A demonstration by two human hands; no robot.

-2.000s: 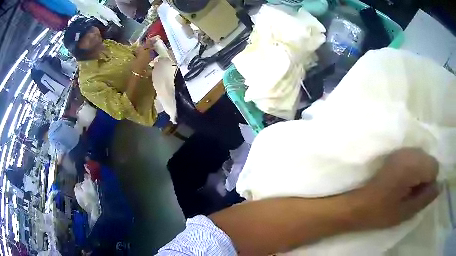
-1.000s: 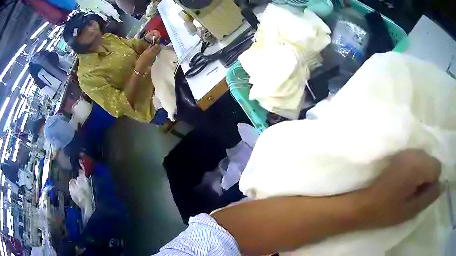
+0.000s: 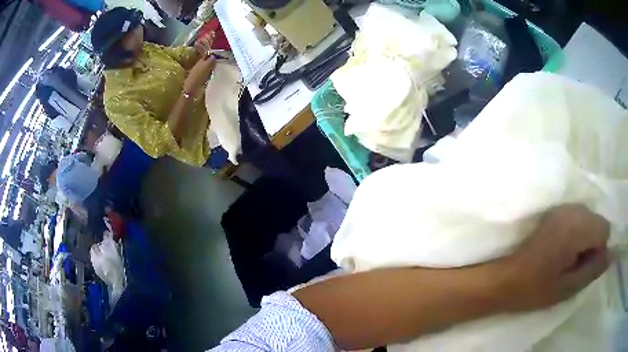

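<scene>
A large cream garment piece [image 3: 441,206] is heaped in front of me and fills the lower right. My left hand [image 3: 575,258] lies on it at the right, with the forearm across the cloth from the striped sleeve at the bottom. Its fingers are curled closed on the cream cloth; the fingertips are partly hidden. My right hand is not in view.
A turquoise-green basket [image 3: 330,117] behind the heap holds folded cream cloth and a clear bottle [image 3: 480,51]. Large black scissors [image 3: 272,86] lie on a neighbouring table. A black bin [image 3: 255,234] holds white scraps. A person in yellow [image 3: 148,103] holds cloth.
My left hand and the heap have barely moved. The view has shifted slightly, showing more of the bin. The neighbouring person's head and hands have moved.
</scene>
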